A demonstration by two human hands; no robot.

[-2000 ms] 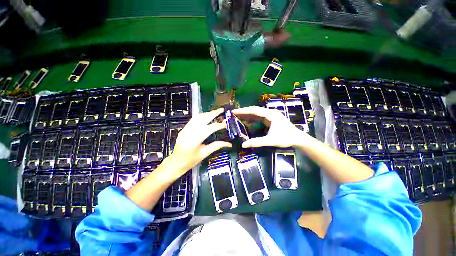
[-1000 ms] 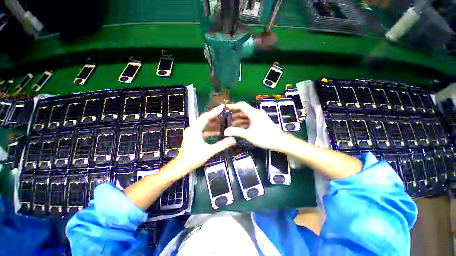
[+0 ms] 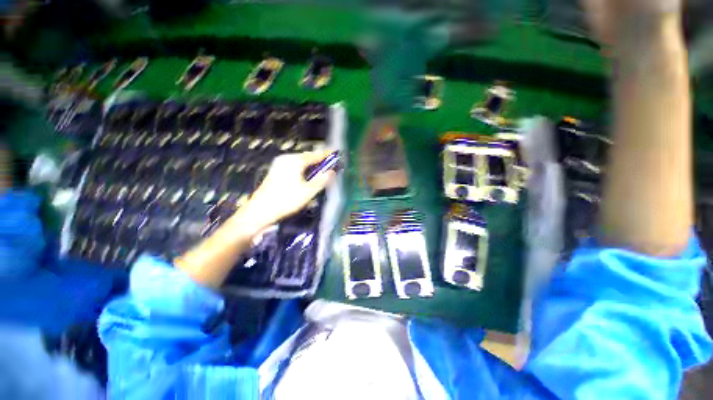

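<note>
My left hand (image 3: 288, 186) is over the right part of the left blister tray (image 3: 338, 129) and pinches a small dark module (image 3: 322, 166) between thumb and fingers. My right arm reaches up at the right; its hand is blurred and cut off by the top edge. The brown press fixture (image 3: 384, 156) stands below the blurred green press head (image 3: 400, 58). Two display modules (image 3: 362, 264) lie side by side in front of the fixture, and another module (image 3: 464, 254) lies to their right. Overlapping stacked modules (image 3: 481, 168) lie right of the fixture.
The right blister tray (image 3: 582, 156) is partly hidden behind my right arm, with a whitish film edge (image 3: 545, 203) beside it. Loose modules (image 3: 264, 76) are spaced along the far green strip. A blue sleeve (image 3: 31, 273) of another person is at the far left.
My hands have parted from the fixture. The left moved left over the tray with a dark piece; the right went up out of the picture. The view has shifted and blurred.
</note>
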